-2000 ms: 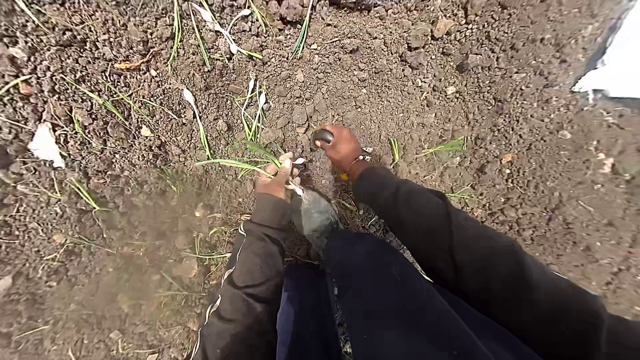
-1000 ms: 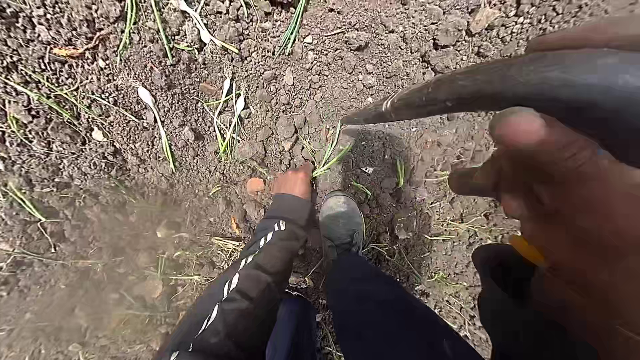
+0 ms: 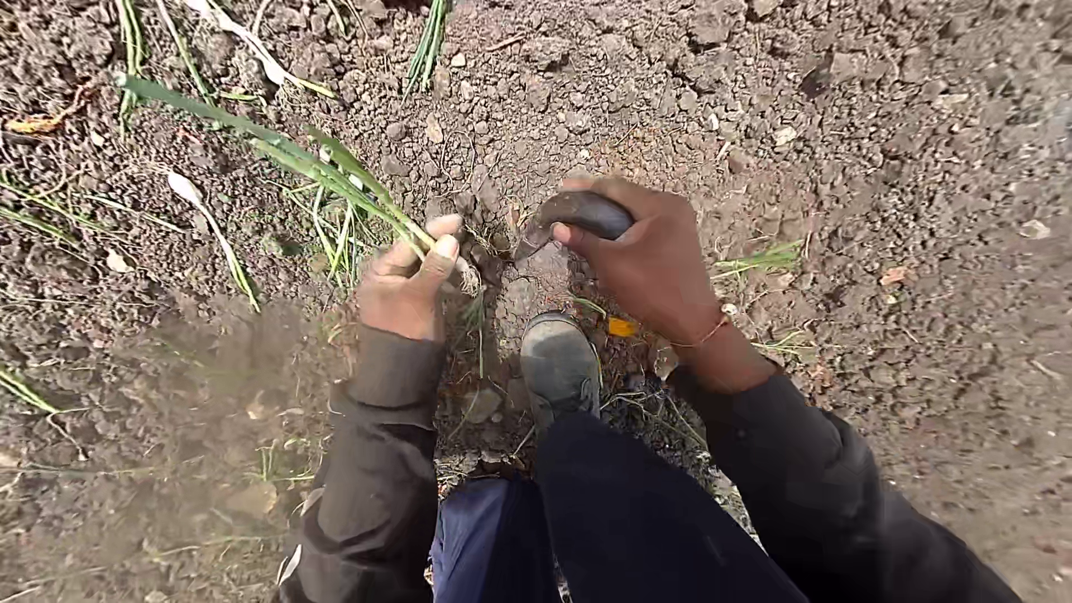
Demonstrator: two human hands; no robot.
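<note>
My left hand (image 3: pixel 410 280) pinches a small bunch of green-leaved seedlings (image 3: pixel 335 177), likely onion, near their rooted white ends; the leaves point to the upper left. To its right, my right hand (image 3: pixel 649 260) is closed around the dark, curved handle of a hand tool (image 3: pixel 586 213). The tool's narrower end points down to the left at the soil between my hands; how far it enters the soil is unclear. Just below lies the toe of my shoe (image 3: pixel 559 360). Loose seedlings (image 3: pixel 335 230) lie on the soil behind my left hand.
Clumpy brown soil (image 3: pixel 904 209) surrounds my feet. A pale-stemmed seedling (image 3: pixel 209 222) and other green shoots (image 3: pixel 429 46) lie to the left and at the top. Green leaves (image 3: pixel 762 260) stand right of my right hand. An orange scrap (image 3: pixel 621 327) lies beside the shoe.
My right hand and the tool, close to the camera a second ago, are now down near the soil. My left hand, then low at a seedling by the soil, now shows a bunch of seedlings in its fingers.
</note>
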